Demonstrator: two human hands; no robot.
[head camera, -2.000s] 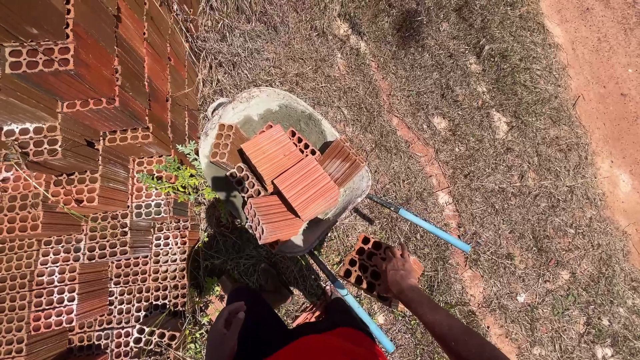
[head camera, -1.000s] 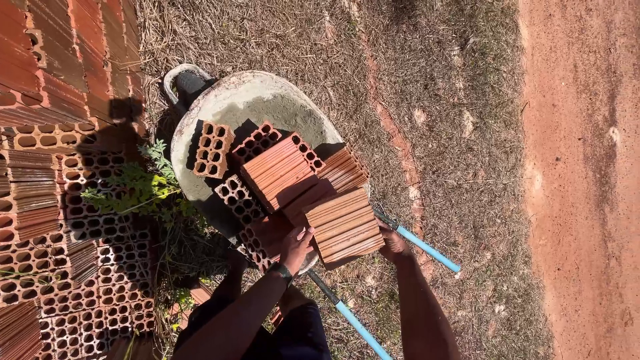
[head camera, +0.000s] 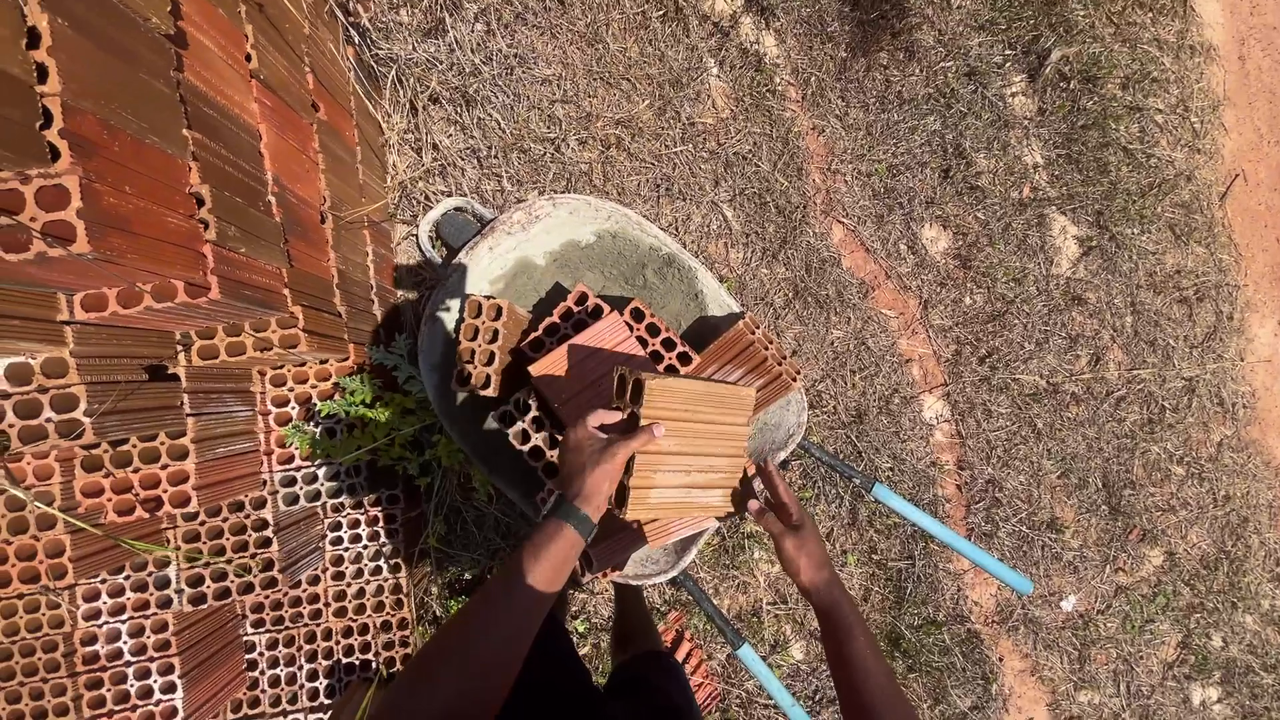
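A pale orange hollow clay brick (head camera: 692, 445) lies over the other bricks in the wheelbarrow's tray. My left hand (head camera: 598, 462) grips its left end, thumb on the ribbed face. At its lower right corner is my right hand (head camera: 792, 525), fingers spread; whether the fingertips touch the brick is unclear. Under and around it, several hollow clay bricks (head camera: 487, 345) lie at various angles in the cement-stained wheelbarrow tray (head camera: 545, 232). Some are partly hidden by the upper brick and my left hand.
A large stack of hollow bricks (head camera: 140, 440) stands at the left, with a green weed (head camera: 375, 412) beside it. Two wheelbarrow handles with blue grips (head camera: 950, 540) extend to the lower right. Another brick (head camera: 688, 660) lies on the ground by my legs. Dry grass surrounds the wheelbarrow.
Two seconds ago my right hand held a brick beside the wheelbarrow; one second ago both hands held a brick over the tray. Now my right hand has opened at the brick's corner.
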